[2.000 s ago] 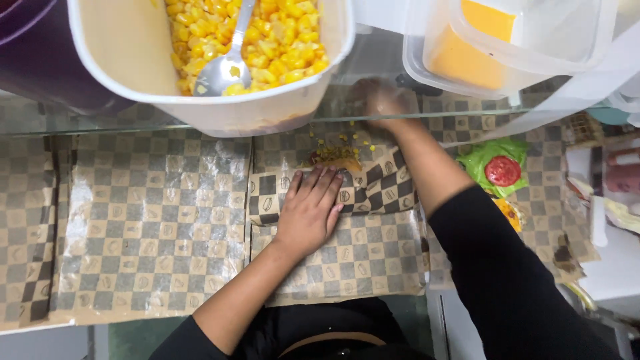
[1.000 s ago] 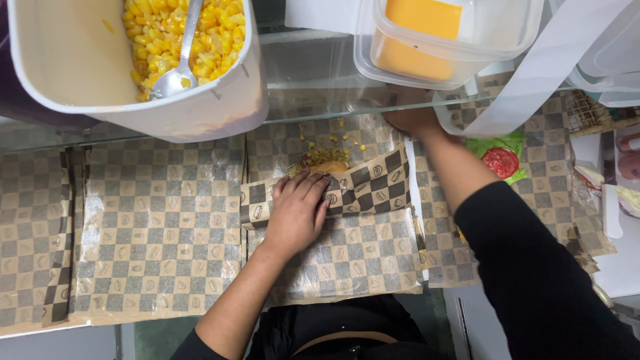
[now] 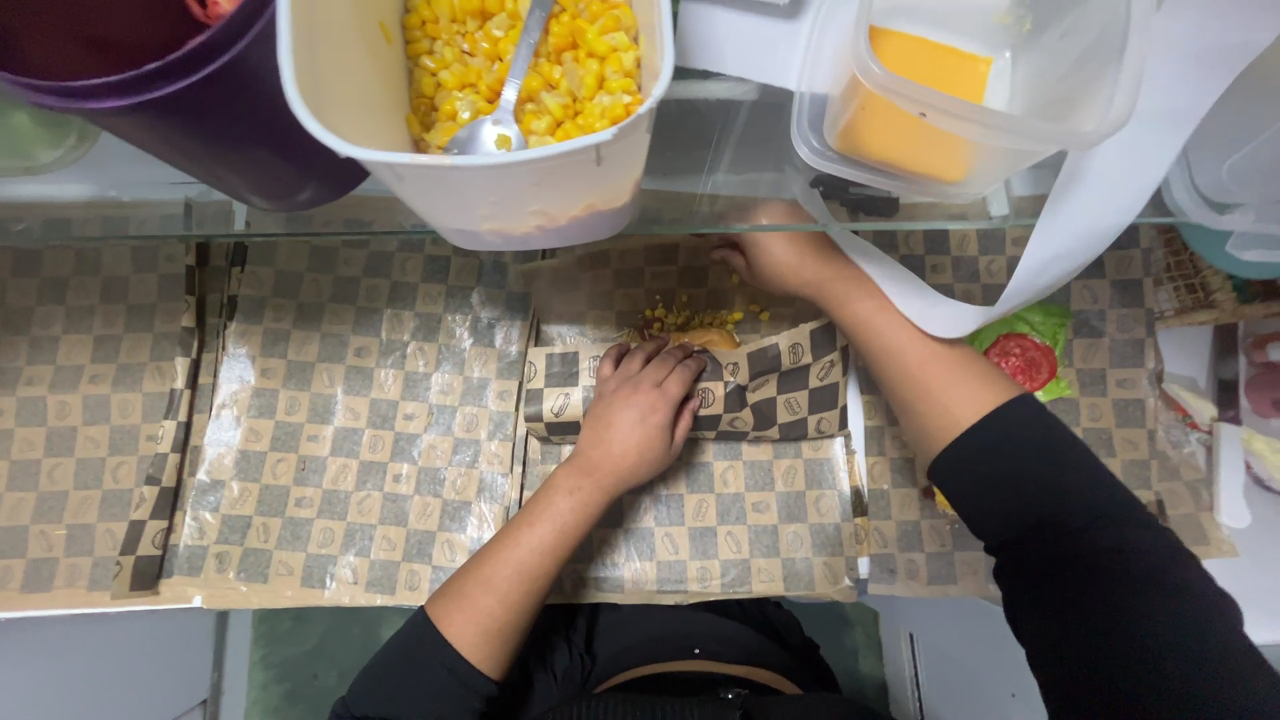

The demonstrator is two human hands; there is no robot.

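Checkered wrapping paper (image 3: 790, 390) is folded over a bun (image 3: 708, 338), whose top edge shows with corn kernels and small bits (image 3: 675, 318) beyond it. My left hand (image 3: 645, 405) lies flat on the folded paper, fingers over its far edge. Beyond the bun, my right hand (image 3: 775, 250) is at the far part of the sheet, partly seen through the glass shelf and blurred; whether its fingers hold anything cannot be told. Under my right forearm, to the right, lie a lettuce leaf (image 3: 1052, 325) and a tomato slice (image 3: 1020, 362) on another sheet.
The glass shelf (image 3: 720, 205) above holds a white tub (image 3: 530, 190) of corn with a metal spoon (image 3: 500, 125), a purple container (image 3: 200, 120) and a clear container (image 3: 1010, 160) of orange cheese slices. A white strip (image 3: 1060, 230) hangs near my right forearm. More checkered sheets (image 3: 370, 430) lie left.
My left hand stays on the folded paper over the bun. My right hand remains at the far side, its fingers now showing farther left. The view has shifted somewhat.
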